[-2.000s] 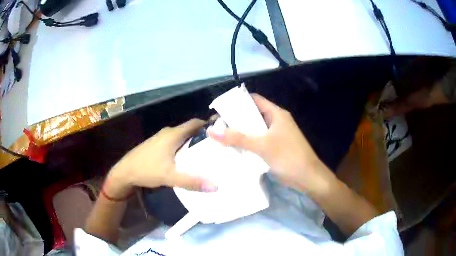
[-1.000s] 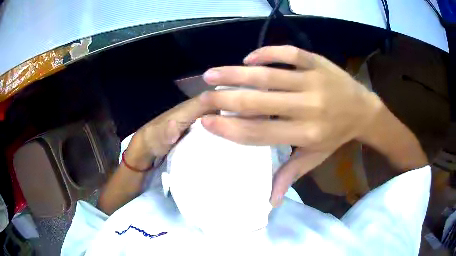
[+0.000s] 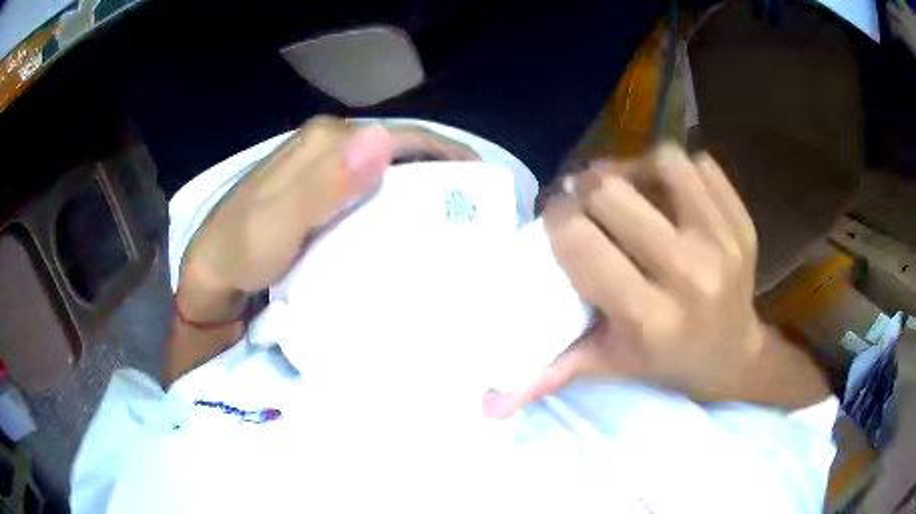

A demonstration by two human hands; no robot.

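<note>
A white camera housing (image 3: 402,271) lies against my lap and chest, overexposed, with a small printed square near its top right. My left hand (image 3: 291,221) holds its upper left side, thumb on top. My right hand (image 3: 663,271) is at its right side, thumb under the lower right edge and fingers curled. A dark cable (image 3: 668,80) runs up from the right hand's fingers. Whether the fingers grip the cable is blurred. The housing's underside is hidden.
The taped table edge (image 3: 30,65) shows at the upper left. An open cardboard carton (image 3: 783,131) stands at the right. A brown chair or stool part (image 3: 40,301) is at the left. Part of another person's hand (image 3: 901,20) shows at the upper right corner.
The view has tilted down, away from the table top. The housing has turned and now shows its printed square. My right hand has moved from over its top to its right side.
</note>
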